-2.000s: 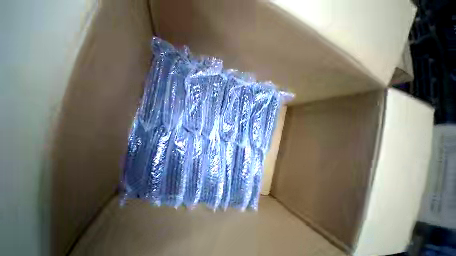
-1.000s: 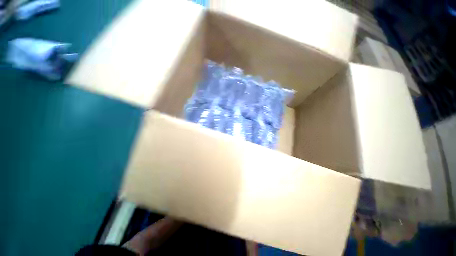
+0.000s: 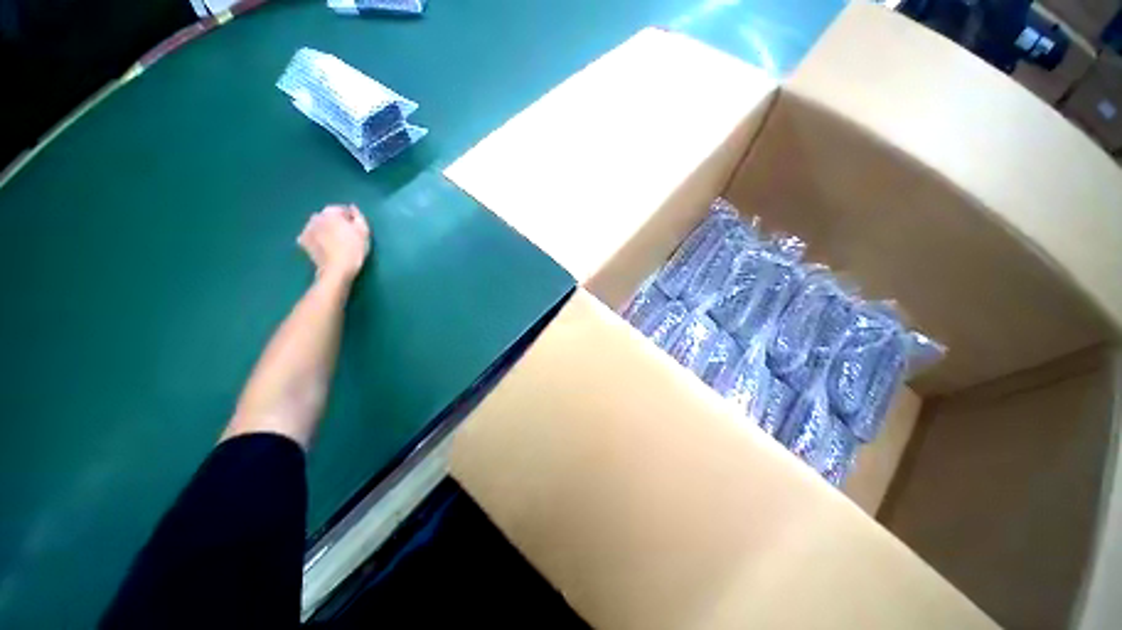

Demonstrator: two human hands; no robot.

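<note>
My left hand is over the green conveyor belt, bare, its fingers curled in with nothing seen in them. Just beyond it on the belt lie bubble-wrapped units, two or so together, not touched by the hand. The open shipping carton is at the right, beside the belt, its flaps folded outward. Inside it, several bubble-wrapped units stand in rows on one side, with bare cardboard at the right. My right hand is not in view.
The green belt curves around the left, with a pale edge along its far side. Another wrapped unit lies at the top edge. One carton flap reaches over the belt; the near flap hangs towards me. Dark objects are at the top right.
The view has swung left, so the carton sits further right and more belt shows. My left arm, low under the near flap before, is now stretched over the belt.
</note>
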